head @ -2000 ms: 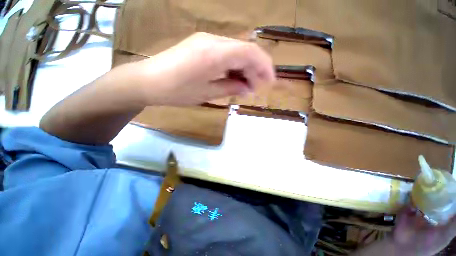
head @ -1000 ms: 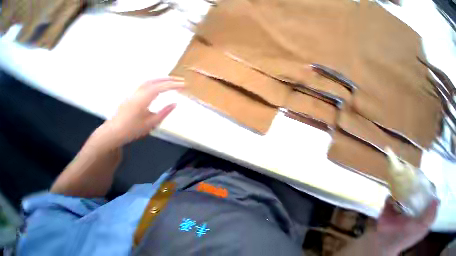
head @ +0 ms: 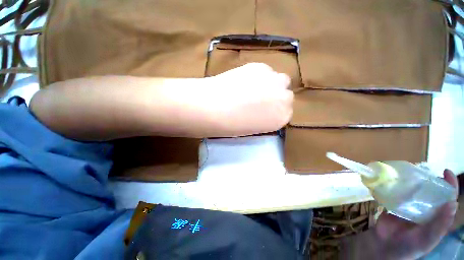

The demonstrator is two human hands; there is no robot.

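Note:
Brown bag body panels lie in overlapping layers, with square corner notches one below another at the middle. The top notch edge is dark with whitish corners. My left hand is over the middle layer between the notches, back of the hand up. Its fingers are curled under and hidden, so what they touch does not show. My right hand, at the lower right, holds the clear glue bottle. Its pale nozzle points up and left, over the lowest panel's right part.
The white table shows in the lowest notch and along its yellowish front edge. Brown straps lie at the far left and far right. Tangled brown straps hang below the front edge. My dark apron is against the table.
My left hand has moved right from the panels' left end onto the notches. The view has turned, and the panels now lie straight in front. The bottle stays in my right hand.

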